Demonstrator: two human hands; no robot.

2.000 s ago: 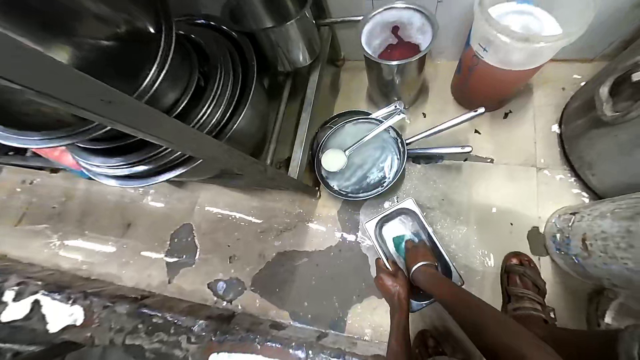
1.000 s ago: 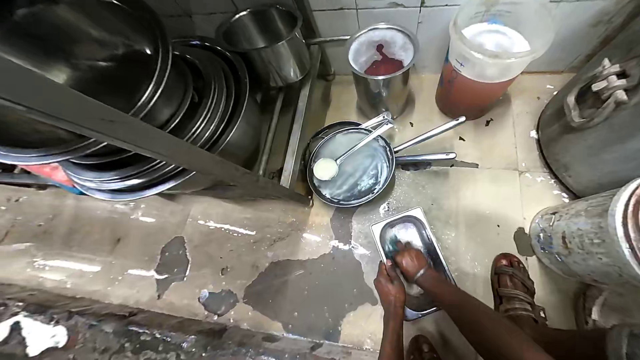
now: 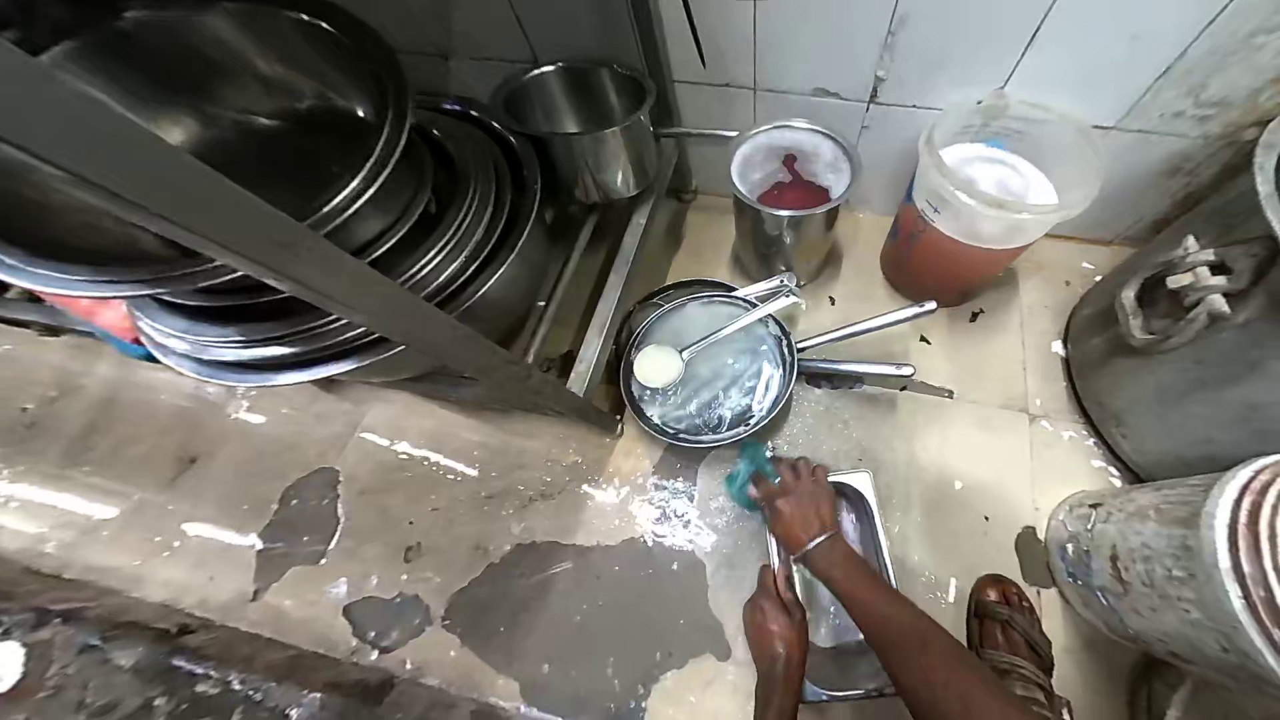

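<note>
A rectangular stainless steel pan (image 3: 835,640) rests on the wet floor. My left hand (image 3: 775,620) grips its left rim. My right hand (image 3: 800,505), with a bangle at the wrist, holds a green scrubbing pad (image 3: 750,475) over the pan's far left corner. Just beyond, a frying pan (image 3: 715,400) of cloudy liquid sits stacked on another pan, both handles pointing right. A ladle (image 3: 660,366) with a white-filled bowl lies across the upper one.
Behind stand a steel pot (image 3: 790,235) of foamy red liquid and a plastic bucket (image 3: 940,250) of reddish liquid. A metal rack (image 3: 300,260) holds steel basins (image 3: 450,220) and a pot (image 3: 590,130) at left. Large metal containers (image 3: 1180,370) and a worn drum (image 3: 1140,560) line the right.
My right hand has moved with the green pad from inside the rectangular pan to its far left edge. White suds now show on the floor left of it. My left hand stays on the rim.
</note>
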